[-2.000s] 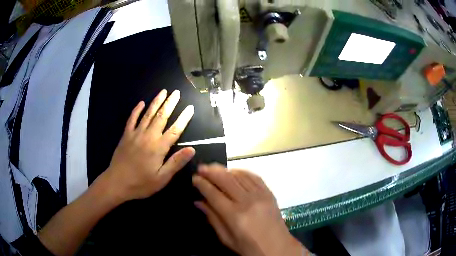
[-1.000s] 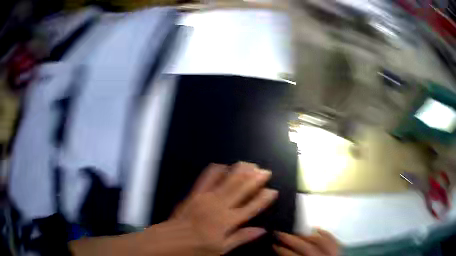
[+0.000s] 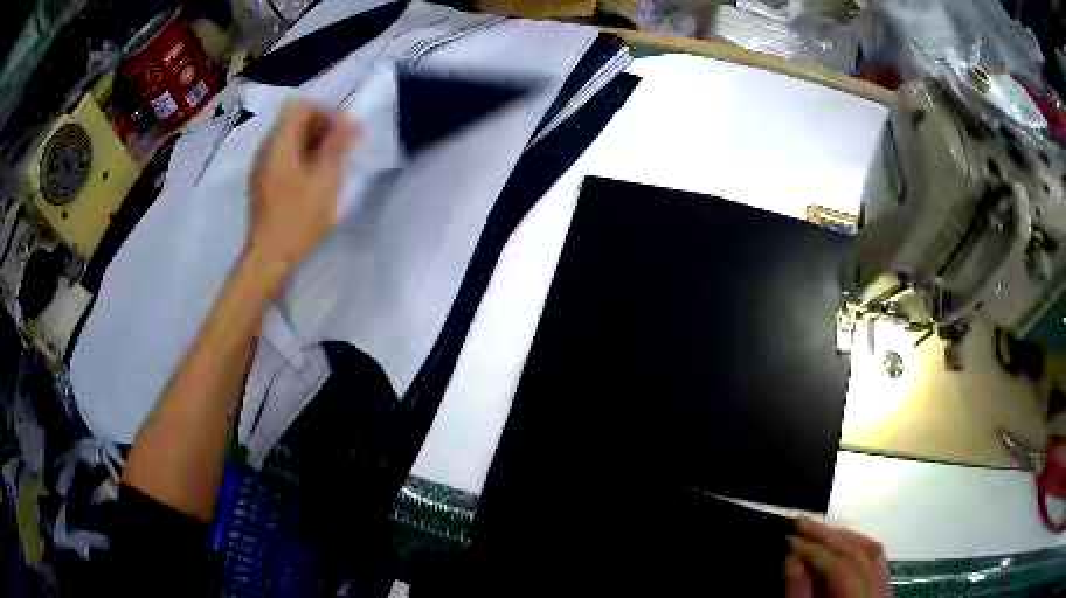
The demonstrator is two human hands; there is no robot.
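My left hand [image 3: 292, 181] is raised over the stacked cut pieces [image 3: 444, 245] at the left, its fingers closed on a blurred fabric piece [image 3: 376, 111] with pale and black faces. A black fabric panel [image 3: 678, 339] lies flat with its right edge at the sewing machine head [image 3: 947, 222]. A thin pale slit shows across its lower right part. My right hand [image 3: 839, 561], cut off by the bottom edge, rests at the panel's lower right by this slit; whether it grips the fabric is unclear. The needle area [image 3: 859, 321] is lit and small.
Red-handled scissors [image 3: 1052, 485] lie at the right edge. A green measuring strip [image 3: 982, 572] runs along the table's front. A red can [image 3: 170, 70] and a yellow box with a round grille [image 3: 76, 169] stand at far left. A plastic bag [image 3: 970, 47] lies at the back right.
The view has swung left. My left hand has left the black panel and moved up and left to the stack, where it has taken hold of a piece. My right hand stays at the panel's lower right.
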